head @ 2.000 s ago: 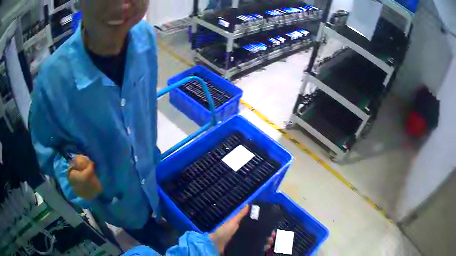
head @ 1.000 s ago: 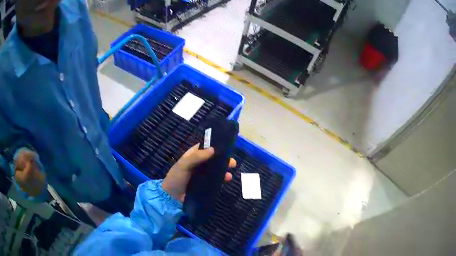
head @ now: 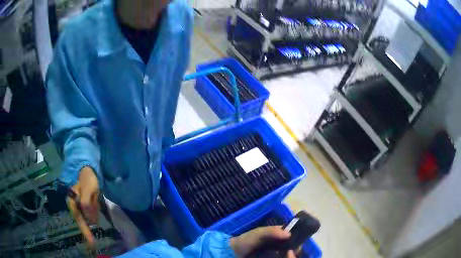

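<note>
My left hand [head: 260, 239] is near the bottom edge, in a light blue sleeve. It is shut on a black handset unit [head: 306, 227], thumb across its near side, beside a small white label. The unit's lower part is partly hidden by the hand and runs toward the frame's bottom edge. It is in front of a blue bin [head: 312, 248], which is mostly hidden. A larger blue bin [head: 232, 221] beyond my hand holds rows of black units [head: 217, 184] with a white paper slip [head: 251, 159] on top. My right hand is not in view.
A person in a blue smock [head: 121, 111] stands at the left, beside the larger bin, one hand [head: 86, 194] lowered. A light blue trolley handle [head: 235, 93] and another blue bin [head: 252, 108] are behind. Racks [head: 374, 123] stand beyond the yellow floor line [head: 323, 174].
The view has swung up and left. My left hand and the unit have moved to the lower right of the picture. The blurred shape at the earlier bottom edge is gone. The other person's hand has lowered.
</note>
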